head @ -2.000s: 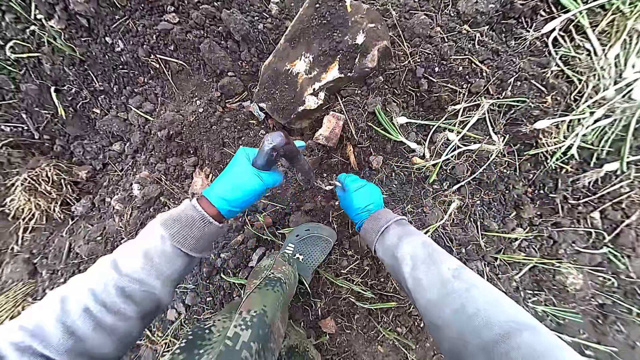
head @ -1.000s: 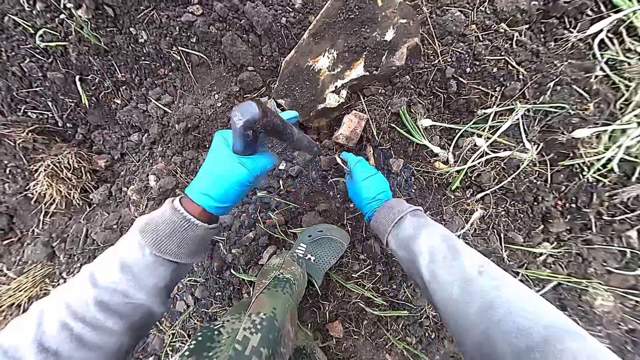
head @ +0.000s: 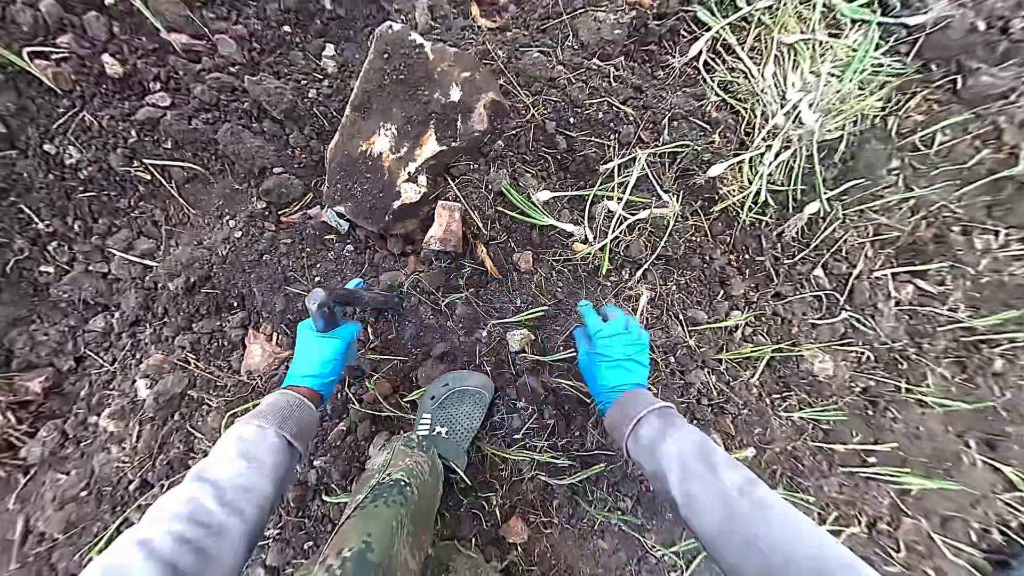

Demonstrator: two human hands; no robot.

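My left hand [head: 322, 356], in a blue glove, grips a dark-handled hand tool [head: 352, 300] just above the soil, left of the shoe; the kind of tool cannot be told. My right hand [head: 614, 352], gloved in blue too, is low over the ground to the right, fingers slightly curled and apart, with nothing seen in it. Between the hands lie a small pale stone [head: 520, 340] and a thin green sprout [head: 524, 317]. Pulled plants with white bulbs [head: 612, 208] lie beyond my right hand.
A large flat stone [head: 408, 128] lies ahead, with a reddish brick piece [head: 445, 227] at its lower edge. A heap of bulbed green plants [head: 788, 104] is at the upper right. A green clog [head: 456, 412] stands between my arms. Several green shoots stick up at the right.
My hands were close together near the brick piece; now they are wide apart, the right one having moved to the right. The tool remains in my left hand. The view has shifted, showing more of the plant heap.
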